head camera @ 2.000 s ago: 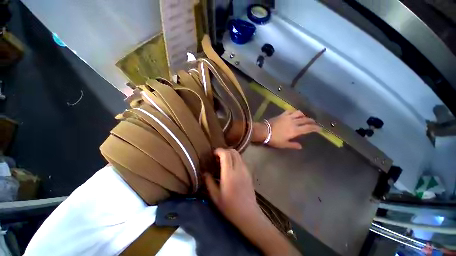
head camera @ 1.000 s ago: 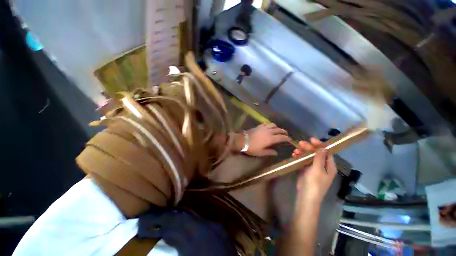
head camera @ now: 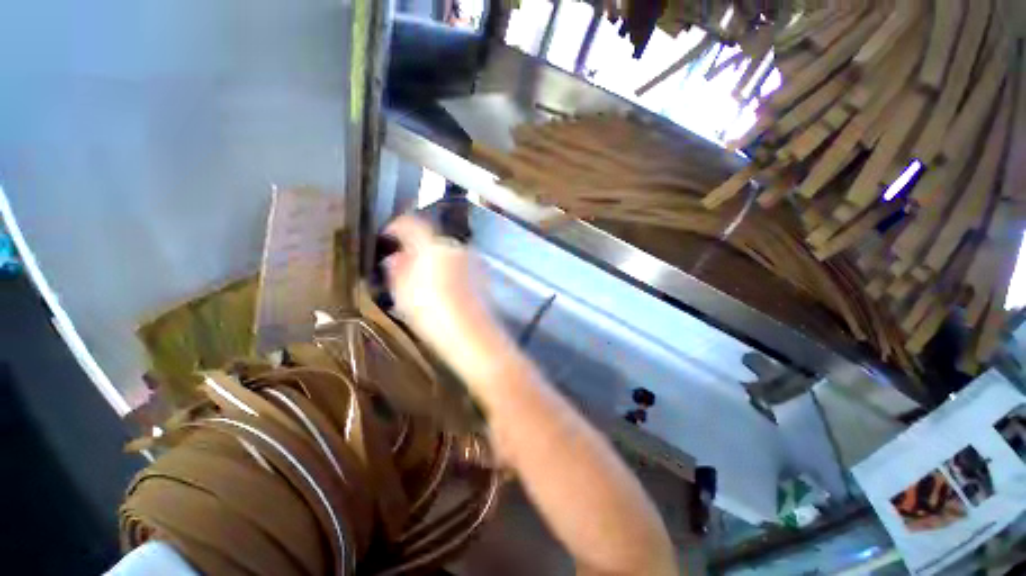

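A thick looped bundle of brown straps [head camera: 236, 478], some with a thin white line, hangs over my left forearm at the lower left. My right hand [head camera: 419, 261] is raised at the tray's far left corner, beside a dark object; it is blurred, and whether its fingers hold anything is unclear. My right forearm crosses over the work plate and bar. My left hand cannot be made out; the right forearm and the bundle cover that area. A short part of the metal bar [head camera: 653, 450] shows right of my forearm.
The pale tray [head camera: 664, 371] lies behind the bar, with black knobs [head camera: 641, 403] and a dark strip [head camera: 538, 320]. Brown straps [head camera: 630, 169] lie above it and others hang at upper right. A photo sheet [head camera: 951, 478] is at right, cardboard [head camera: 203, 332] at left.
The view has tilted upward. My right hand has moved from the bar, where it held a strap, to the tray's far left corner. That strap no longer shows in it.
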